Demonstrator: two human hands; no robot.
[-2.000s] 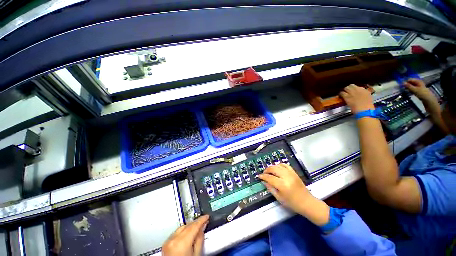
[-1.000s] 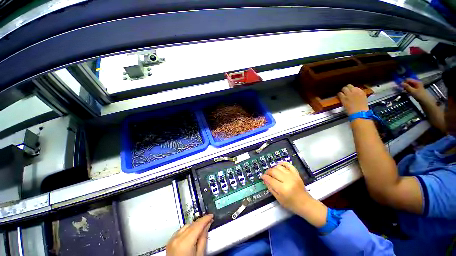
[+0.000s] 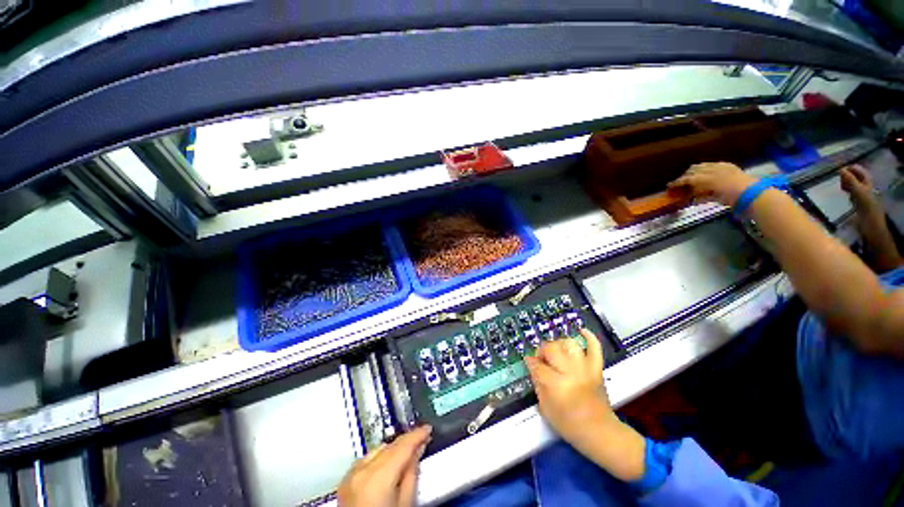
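The green circuit board panel (image 3: 483, 386) lies in a black carrier (image 3: 451, 429) on the track, with a row of small white and dark parts along it. My left hand (image 3: 385, 472) is at the bottom edge, partly cut off, its fingertips at the carrier's near left corner; I cannot tell if they grip it. My right hand (image 3: 575, 391) is over the right half of the panel, fingers bent, hiding part of it. Any component in its fingertips is hidden. The left blue bin (image 3: 322, 332) holds dark leaded pieces; the right blue bin (image 3: 476, 280) beside it holds orange-copper ones.
Metal conveyor rails (image 3: 654, 347) run along the bench. A dark scuffed plate (image 3: 173, 465) lies at the left of the track. A small red box (image 3: 478, 160) sits on the ledge. A neighbouring worker's arm (image 3: 808, 243) reaches to an orange-brown box (image 3: 644, 153) at the right.
The carrier has shifted slightly right along the track, with my left hand at its corner. My right hand has moved slightly right and its finger posture changed. The neighbour's arms have moved to the right.
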